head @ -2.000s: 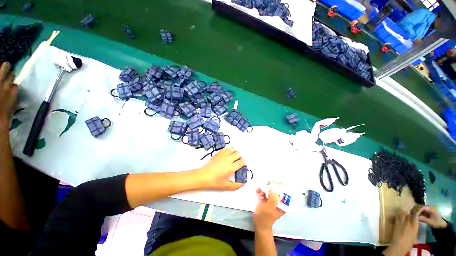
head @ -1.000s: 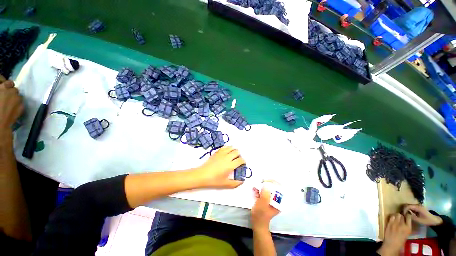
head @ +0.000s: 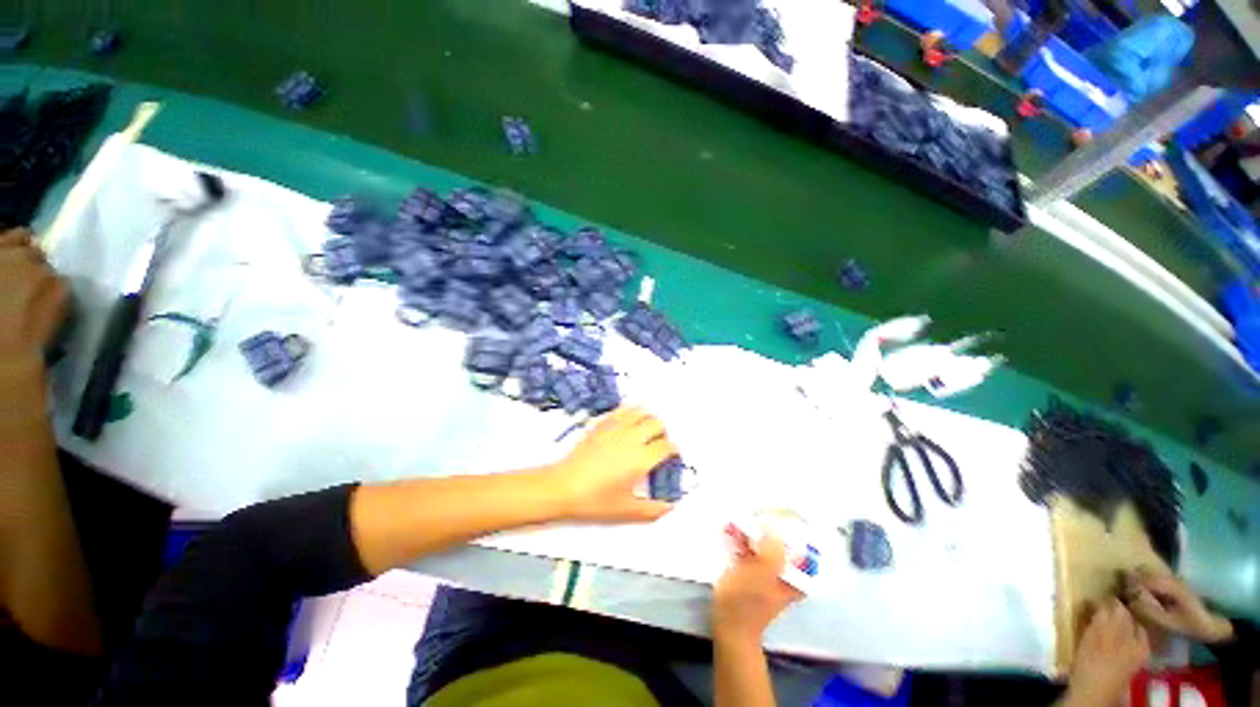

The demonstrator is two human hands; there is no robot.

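My left hand (head: 618, 467) rests on the white work sheet (head: 415, 428) and holds a miniature bag piece (head: 666, 479) at its fingertips, the thin black loop pointing right. My right hand (head: 755, 587) holds the white glue bottle (head: 795, 546) with a blue-and-red label, a little right of the piece and apart from it. The bottle's nozzle cannot be made out. A heap of plaid bag pieces (head: 484, 276) lies beyond my left hand. One single piece (head: 272, 358) lies left of the heap, another (head: 868, 544) right of the bottle.
Scissors (head: 918, 467) and spare glue bottles (head: 933, 366) lie to the right. A hammer (head: 122, 332) lies at far left near a neighbour's arm. Another person's hands (head: 1126, 628) work over a brown board (head: 1099, 553) beside black cords (head: 1099, 463). A parts tray (head: 815, 118) stands beyond the conveyor belt (head: 622, 152).
My right hand with the glue bottle shifted slightly left, then back right. My left hand stays on its piece. Pieces on the belt have moved to the right.
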